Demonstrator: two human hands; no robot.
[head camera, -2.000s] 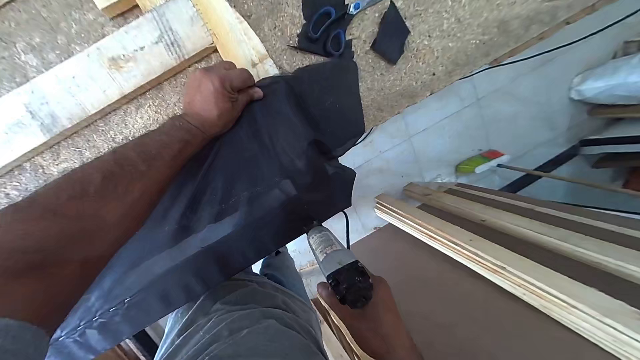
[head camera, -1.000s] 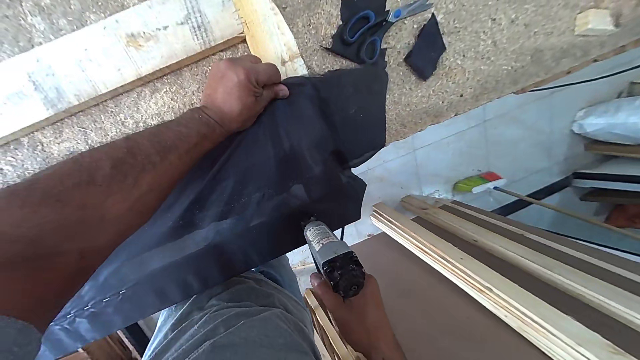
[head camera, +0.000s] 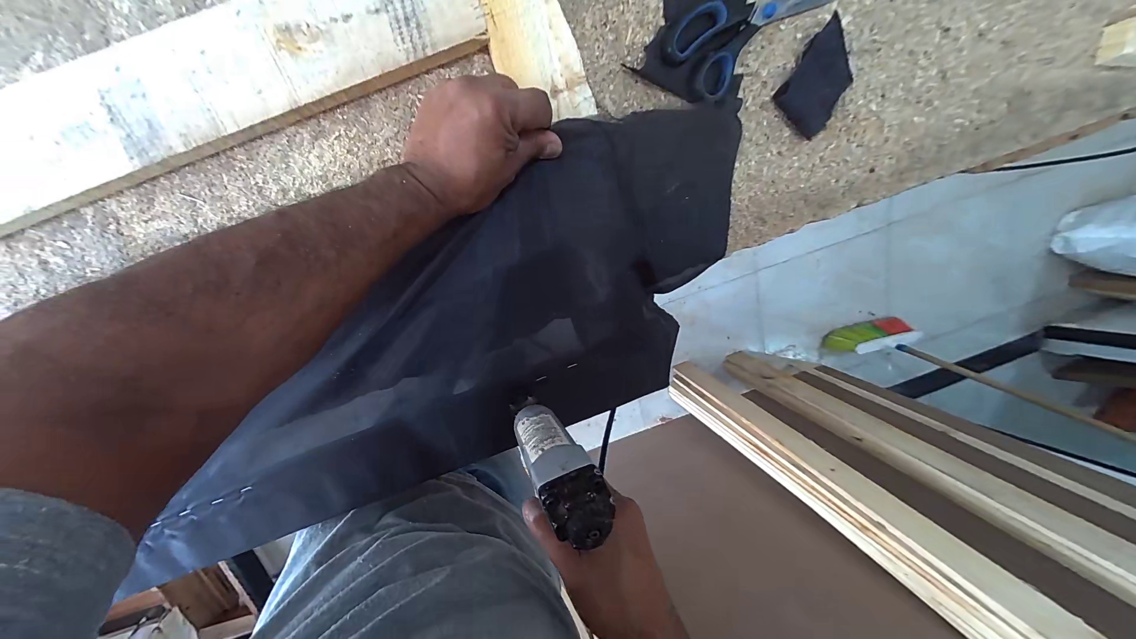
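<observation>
Dark fabric (head camera: 550, 240) is drawn taut over the middle of the view, with a row of staples along its lower edge band. My left hand (head camera: 484, 138) grips the fabric's upper edge, with the fist closed on it. My right hand (head camera: 612, 568) holds a pneumatic staple gun (head camera: 559, 470) at lower centre, its nose against the fabric's lower band. A few staples show just right of the nose and several at the band's left end. Most right fingers are hidden under the tool.
Blue-handled scissors (head camera: 710, 49) and a dark fabric scrap (head camera: 816, 75) lie on the particle board (head camera: 905, 115). A pale wooden board (head camera: 266, 71) is at upper left. Wooden strips (head camera: 825, 470) stretch along the right, near a broom head (head camera: 870, 335) and a black hose (head camera: 608, 439).
Staples now show right of the gun's nose that I cannot make out in the earlier frames; the nose sits slightly further left on the band. My left hand keeps its hold.
</observation>
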